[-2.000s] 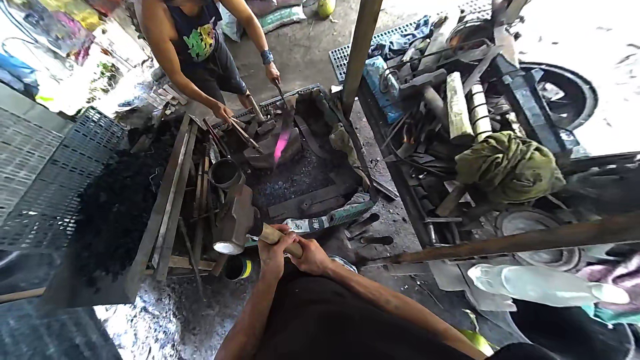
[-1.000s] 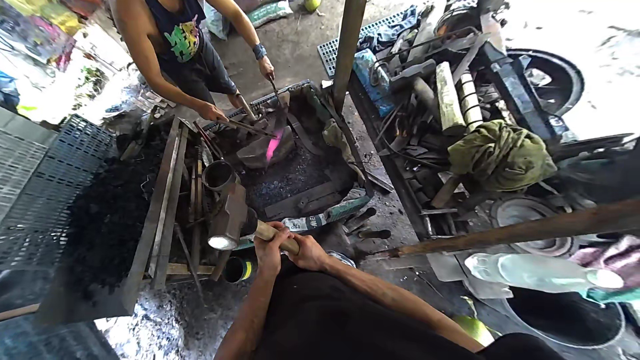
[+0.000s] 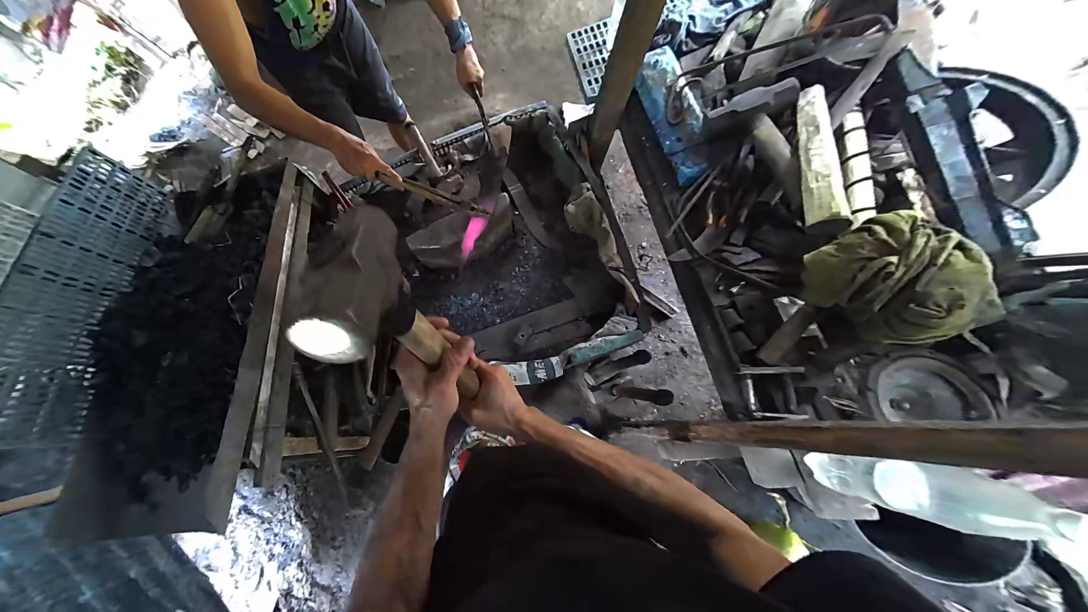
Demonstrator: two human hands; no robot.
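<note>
Both of my hands grip the wooden handle [image 3: 424, 342] of a sledgehammer. My left hand [image 3: 432, 378] is around it nearer the head, and my right hand [image 3: 497, 399] is beside it at the lower end. The steel sledgehammer head [image 3: 348, 272] is raised, its bright round face [image 3: 325, 340] towards me. Beyond it, a glowing pink piece of hot metal [image 3: 473, 234] lies over an anvil block [image 3: 438, 242]. A co-worker holds tongs [image 3: 438, 195] at the glowing metal in one hand [image 3: 365, 159] and another tool's handle in the other hand [image 3: 469, 70].
Charcoal [image 3: 170, 340] fills a bin at left, beside a plastic crate [image 3: 76, 246]. A wooden post [image 3: 625, 76] stands beyond the pit. On the right, a bench carries scrap metal, wood pieces and a green cloth [image 3: 905, 276]. A wooden pole [image 3: 850, 433] crosses near a plastic bottle [image 3: 935, 493].
The sledgehammer head has risen from low beside the pit and now looms larger in front of me. Both my hands stay on its handle. The co-worker's tongs have shifted to the glowing metal.
</note>
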